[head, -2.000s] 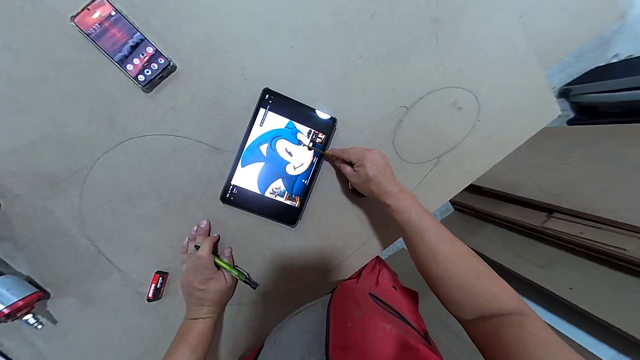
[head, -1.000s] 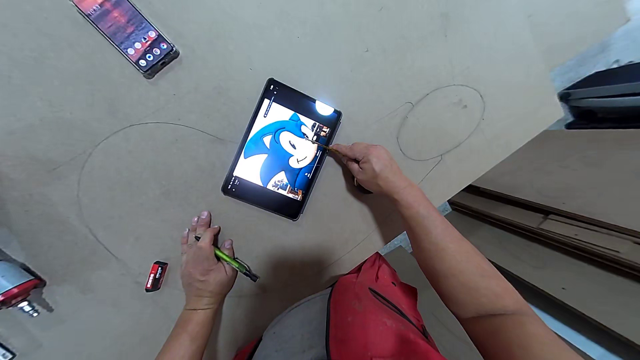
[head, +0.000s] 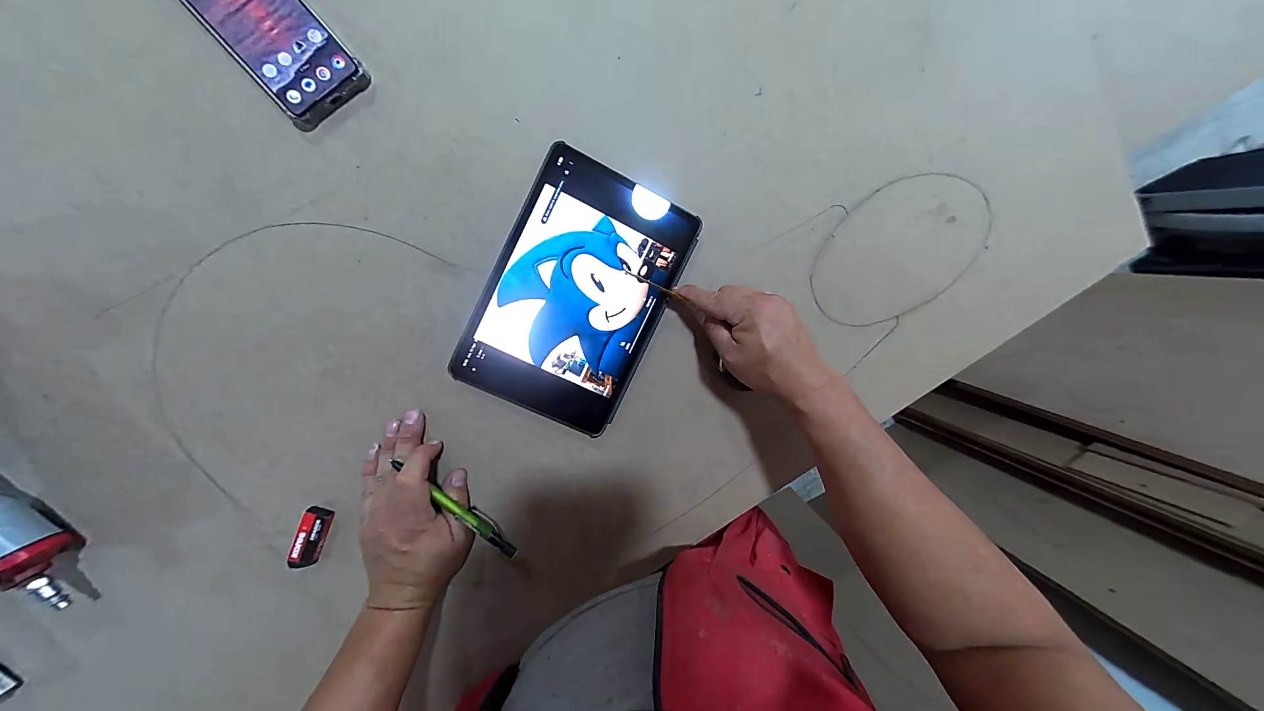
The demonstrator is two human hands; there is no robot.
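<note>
A tablet [head: 578, 291] with a blue cartoon hedgehog on its screen lies tilted on a large brown board [head: 326, 336]. My right hand [head: 755, 331] is at the tablet's right edge, its fingers closed on a thin pointed tool [head: 657, 288] whose tip is over the picture. What kind of tool it is I cannot tell. Palm down on the board, my left hand [head: 410, 523] has a green mechanical pencil [head: 459, 509] held between its fingers. A red and black eraser [head: 311, 536] lies left of that hand. Curved pencil lines and a drawn oval [head: 901, 249] mark the board.
A smartphone [head: 286, 59] lies at the upper left. At the left edge is a red and silver tool with a metal air fitting [head: 44, 591]. Stacked boards [head: 1086, 444] stand below the board's right edge, near a dark object [head: 1205, 212].
Both hands have stayed nearly in place, the right one at the tablet's edge and the left one on the board with the pencil. The view has shifted slightly.
</note>
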